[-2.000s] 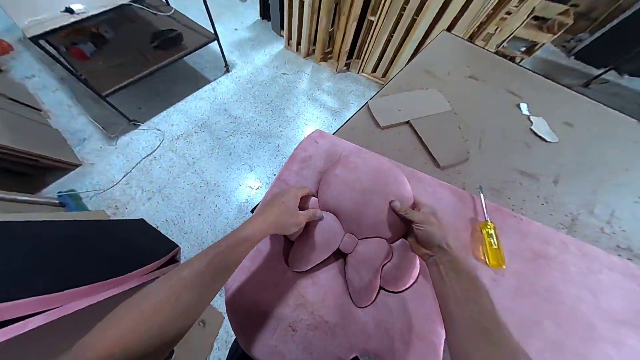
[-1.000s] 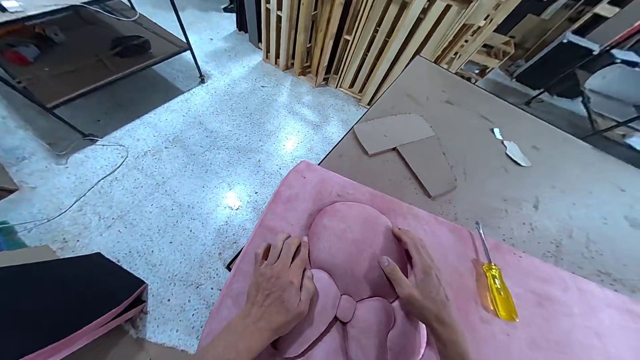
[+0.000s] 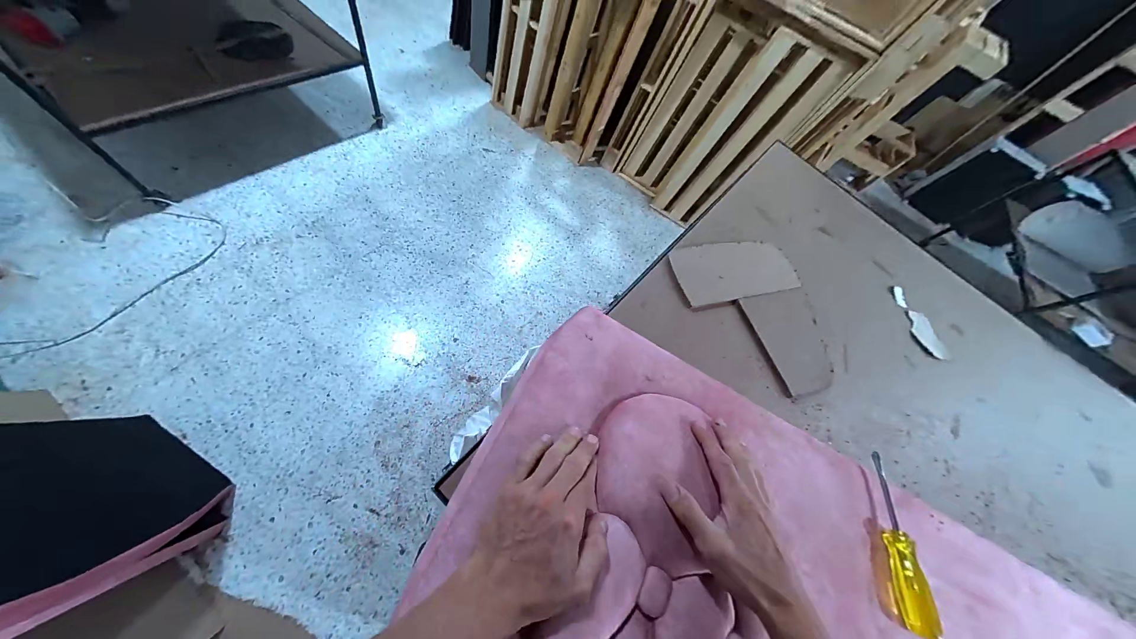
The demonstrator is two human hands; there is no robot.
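Pink fabric covers a padded panel (image 3: 612,355) lying on the worktable. On it sits a raised rounded pad (image 3: 652,470), with a padded bow (image 3: 655,593) just below, partly cut off by the view's bottom edge. My left hand (image 3: 541,524) lies flat at the left side of the rounded pad and bow, its thumb over the bow's left lobe. My right hand (image 3: 732,524) rests on the right side of the rounded pad, thumb and fingers apart. Neither hand grips anything. To the right, a screwdriver with a yellow handle (image 3: 910,581) lies on the pink fabric.
Two brown board pieces (image 3: 737,273) and a white-bladed scraper-like tool (image 3: 923,333) lie on the worktable (image 3: 1003,426). Wooden frames (image 3: 621,89) stand behind it. At left are a black and pink upholstered piece (image 3: 98,506), a cable (image 3: 169,280) and a metal-legged table (image 3: 213,89).
Two seconds ago my hands held the bow's sides, fingers curled; now they lie flatter, higher up beside and on the rounded pad. The view has shifted.
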